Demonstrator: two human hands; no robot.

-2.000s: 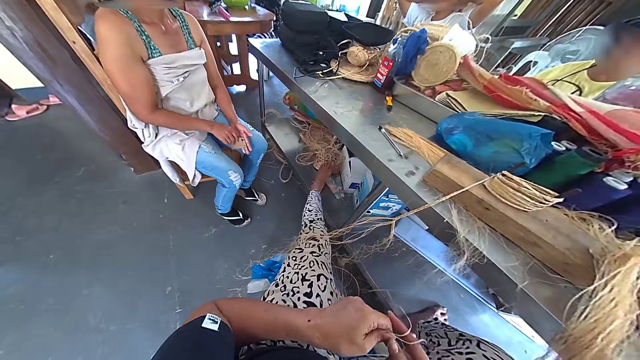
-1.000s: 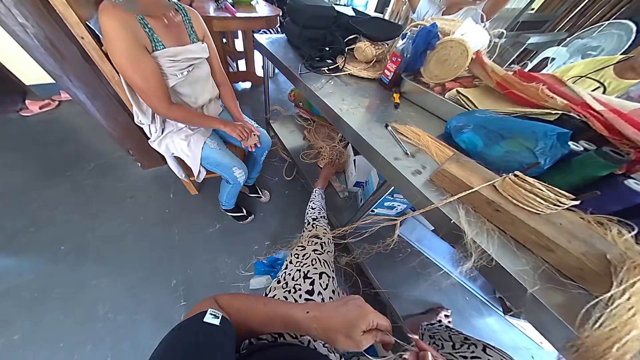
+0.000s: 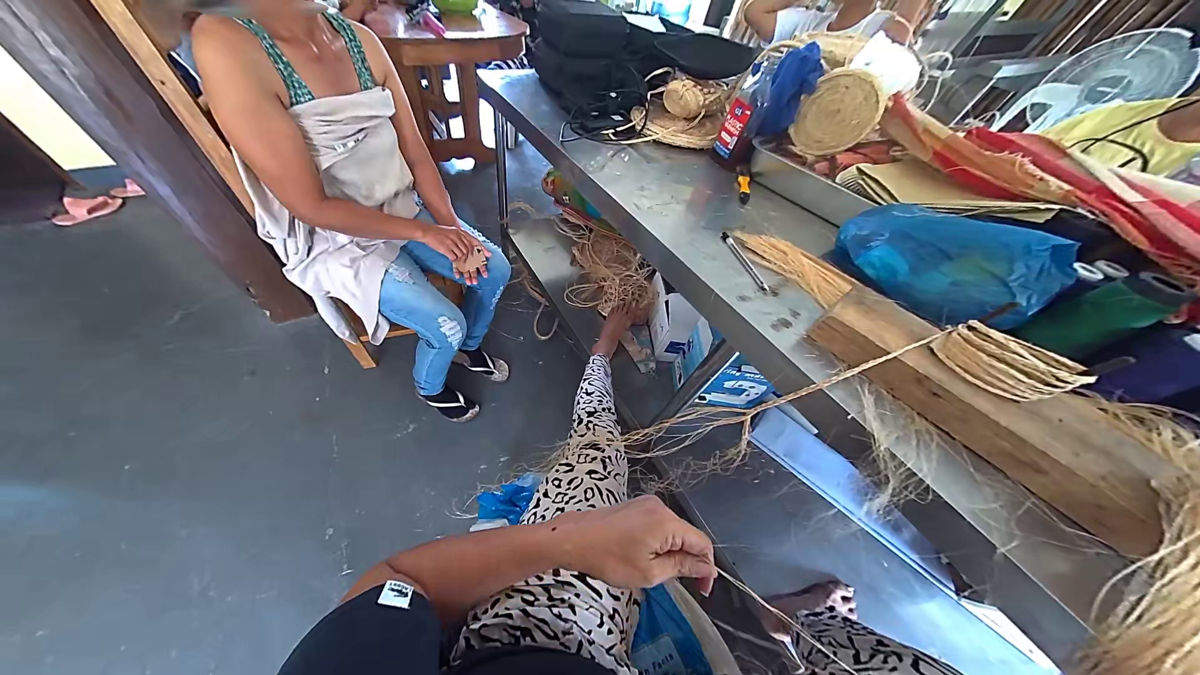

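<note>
My left hand (image 3: pixel 656 548) is closed on a thin strand of plant fibre (image 3: pixel 764 600), which runs down to the right and out at the bottom edge. My right hand is not in view. Behind the left hand, loose fibres (image 3: pixel 675 431) lie across my patterned trouser leg and lead up as a twisted cord (image 3: pixel 867 368) to a coil of cord (image 3: pixel 1012 361). That coil rests on a long wooden block (image 3: pixel 984 422) on the metal table. A bundle of raw fibre (image 3: pixel 797 267) sticks out from the block's far end.
The metal table (image 3: pixel 637 211) bears a pen (image 3: pixel 745 262), a glue bottle (image 3: pixel 736 127), a blue plastic bag (image 3: pixel 956 262) and woven pieces. My foot (image 3: pixel 628 309) is on its lower shelf by tangled fibre (image 3: pixel 609 267). A seated person (image 3: pixel 352 169) is at the left.
My right hand, beside the left one at the bottom two seconds ago, has gone out of view. The strand from my left hand now shows as a longer line.
</note>
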